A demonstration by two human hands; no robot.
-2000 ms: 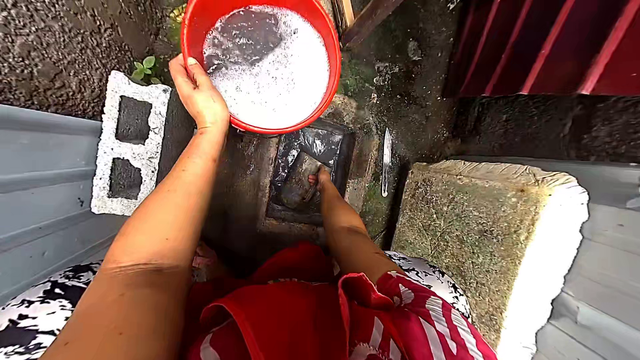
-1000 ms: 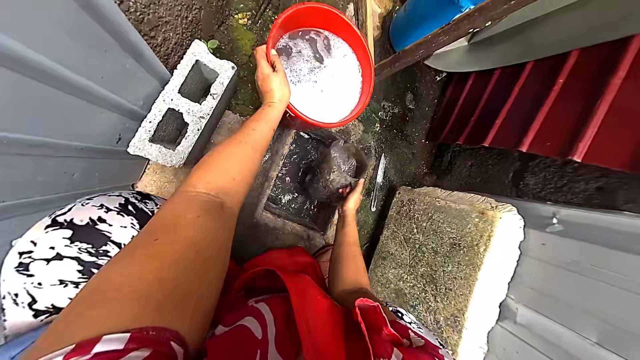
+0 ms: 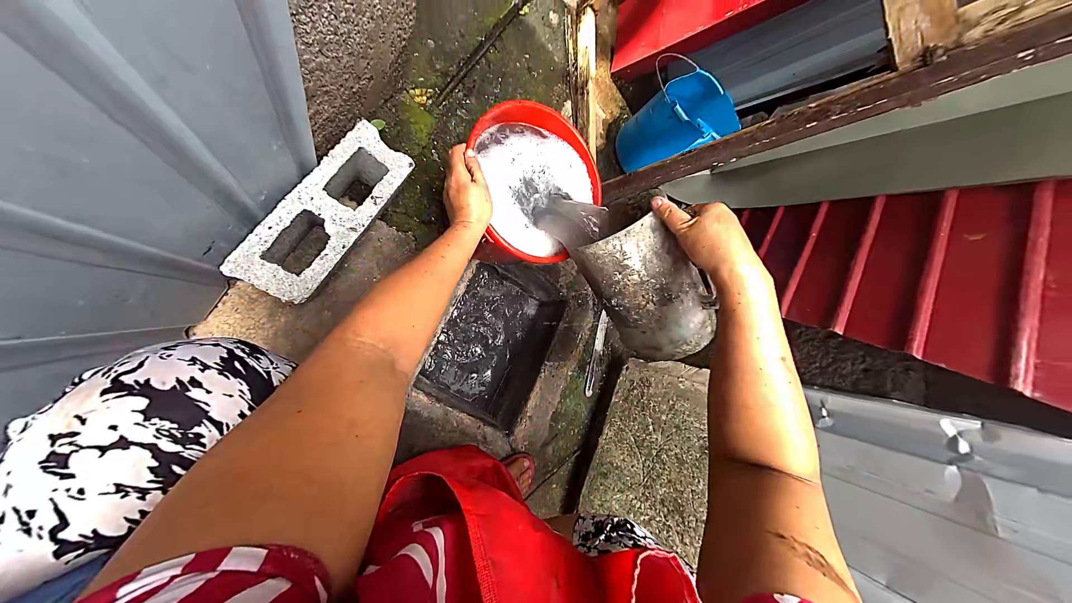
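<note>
My left hand [image 3: 467, 189] grips the rim of a red plastic basin [image 3: 590, 159] that holds foamy water. In my right hand [image 3: 712, 239] is a worn metal pitcher [image 3: 649, 289], tilted with its mouth over the basin. Water [image 3: 572, 222] pours from it into the foam. Below both lies a square dark pit [image 3: 490, 335] in the concrete, with water in it. The part of my left fingers under the basin's rim is hidden.
At the left lies a hollow concrete block [image 3: 331, 213] beside grey metal sheeting [image 3: 126, 167]. A blue bucket [image 3: 674, 121] stands behind a wooden beam [image 3: 837, 105]. Red corrugated sheets [image 3: 938, 276] are at the right, a concrete slab [image 3: 653, 435] near my knees.
My right hand has raised the metal pitcher out of the dark pit to the basin, and water now pours from it. My left hand still grips the basin. The view has shifted.
</note>
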